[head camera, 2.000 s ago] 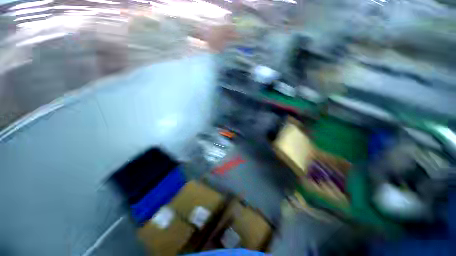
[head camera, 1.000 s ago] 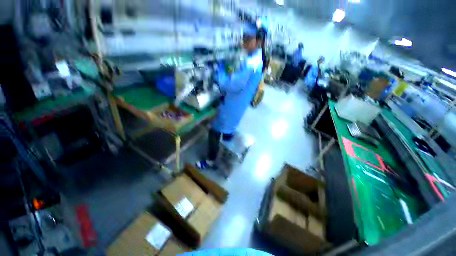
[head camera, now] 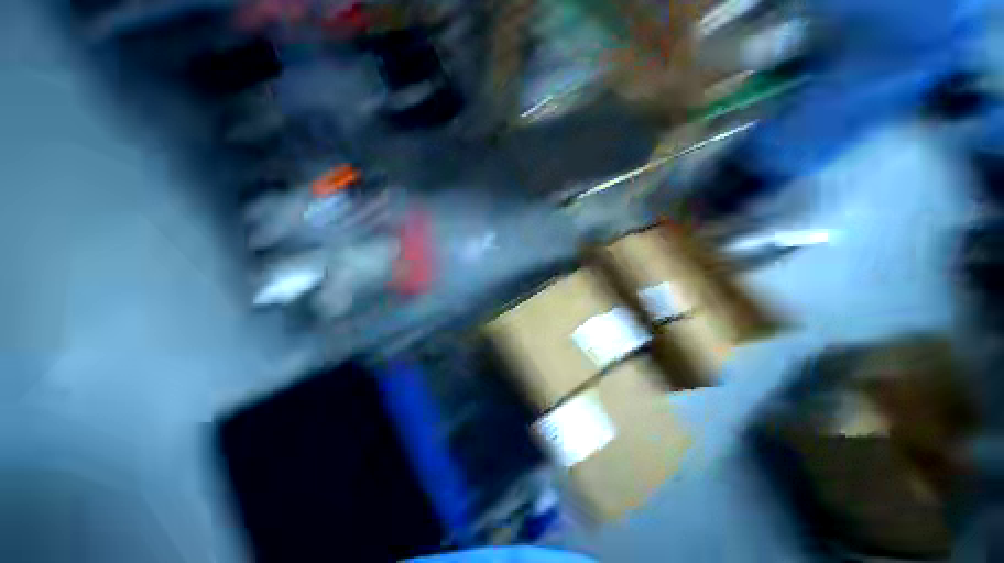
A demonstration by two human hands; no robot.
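Observation:
No hand is in the picture; only a bit of blue clothing shows at the bottom edge. The frame is badly blurred. Nearest in front of me, a black tote or tray (head camera: pixel 319 473) lies low at the bottom left with a bright blue crate edge (head camera: pixel 424 445) along its right side. To the right stand brown cartons (head camera: pixel 633 429) with white labels. One more carton (head camera: pixel 699 297) with a white label and open flaps stands just behind them.
An open brown carton (head camera: pixel 881 440) stands on the pale shiny floor (head camera: pixel 99 363) at the right. Red floor marking (head camera: pixel 414 255) and an orange item (head camera: pixel 336 179) show at the upper left. A person in a blue smock (head camera: pixel 848 99) is at the upper right.
The view has swung left and downward. The long green bench on the right has left the picture. The black tote and blue crate are back in view, and the cartons sit higher.

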